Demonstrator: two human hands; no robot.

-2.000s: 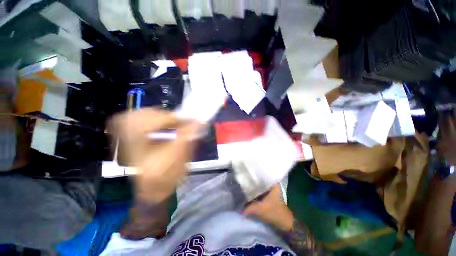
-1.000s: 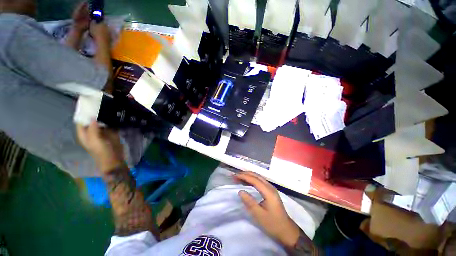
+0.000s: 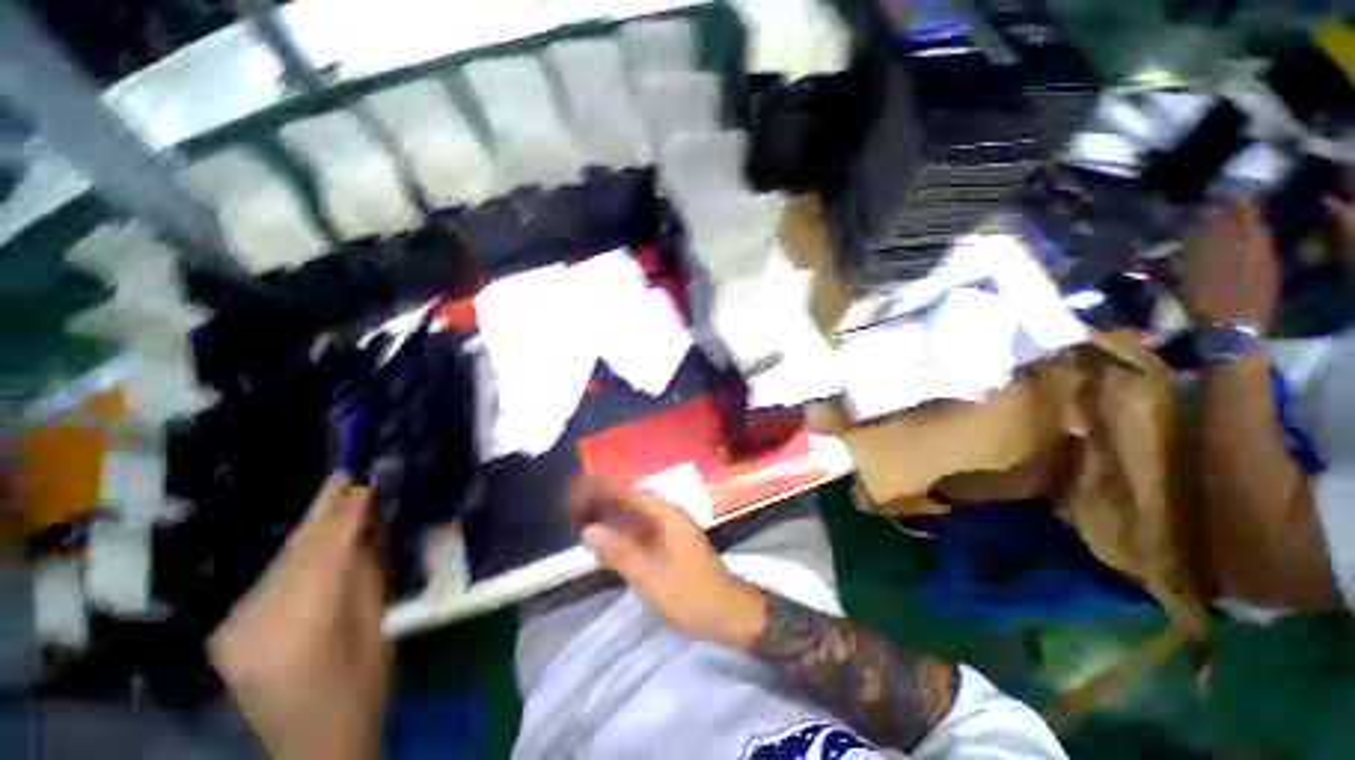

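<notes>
The picture is blurred. My left hand (image 3: 312, 616) is at the table's near left, its fingertips at the near end of dark carton blanks (image 3: 416, 423); whether it grips one cannot be told. My right hand (image 3: 661, 561) is open and empty, over the front edge of the table by the red printed panel (image 3: 654, 446). Loose white sheets (image 3: 557, 349) lie spread at the table's centre. Black open cartons with pale upright flaps (image 3: 446, 134) stand in a row along the back, with more at the left and right.
Bundled white sheets (image 3: 959, 334) lie on brown kraft paper (image 3: 951, 446), which hangs off the right side. A dark ridged stack (image 3: 988, 164) stands at the right rear. Another person's forearm (image 3: 1256, 490) is at the far right. An orange printed sheet (image 3: 72, 460) is far left.
The view has swung to the right. My left hand has moved from a carton at the far left to the dark blanks. My right hand has moved from my lap to the table's front edge.
</notes>
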